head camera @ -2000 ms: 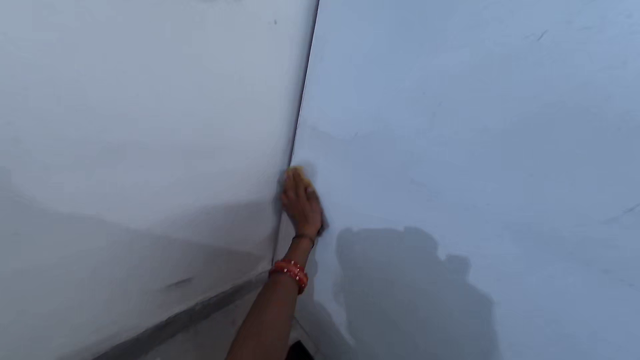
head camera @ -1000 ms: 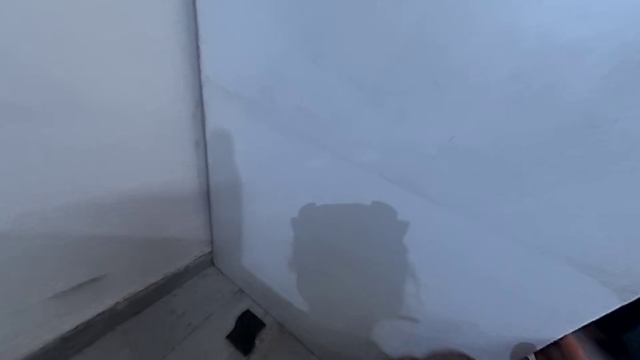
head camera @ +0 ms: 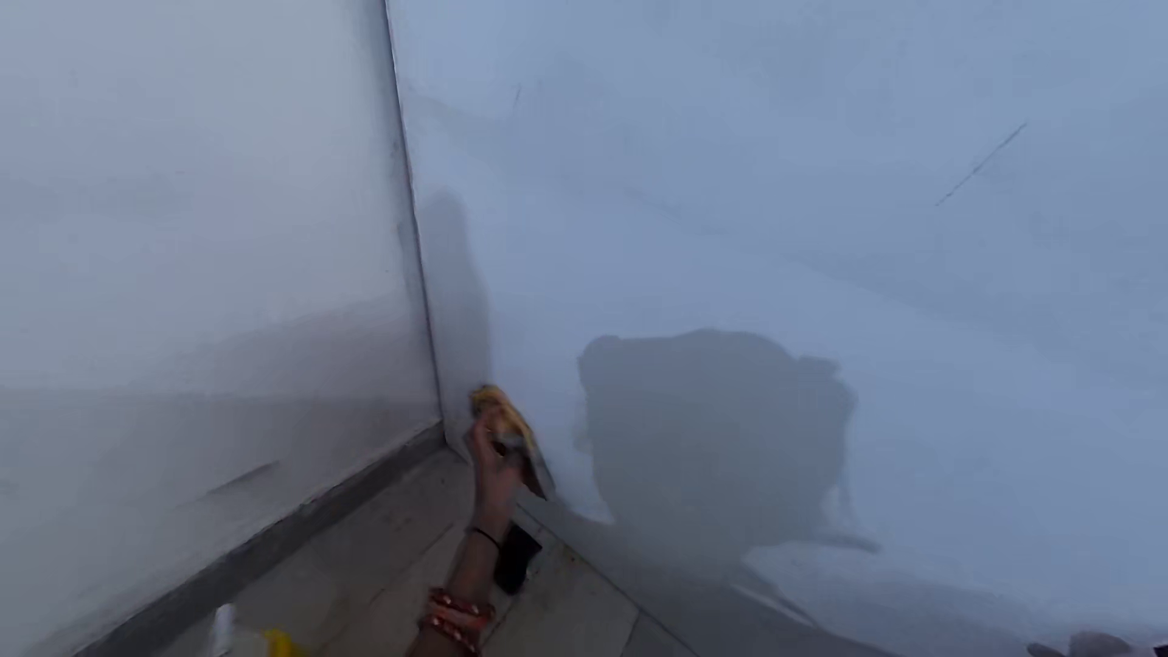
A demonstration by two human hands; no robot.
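Note:
My left hand (head camera: 495, 461), with a red beaded bracelet and a dark band on the wrist, holds a yellowish and grey cloth-like piece (head camera: 511, 424). It is against the lower part of the pale wall (head camera: 912, 365), just right of the corner. Motion blur hides the fingers' details. At the bottom right edge only a small part of what appears to be my right hand (head camera: 1090, 643) shows; whether it holds anything cannot be seen.
Another pale wall (head camera: 201, 274) meets the first at a dark corner line, with a grey skirting (head camera: 301, 511) at its foot. On the tiled floor (head camera: 365, 575) lies a black object (head camera: 517, 557). A white thing (head camera: 222, 630) and a yellow thing (head camera: 281, 643) show at the bottom left.
Two seconds ago my left hand was higher beside the corner line with the yellowish piece; one second ago it was not seen there. Now it is low, near the floor.

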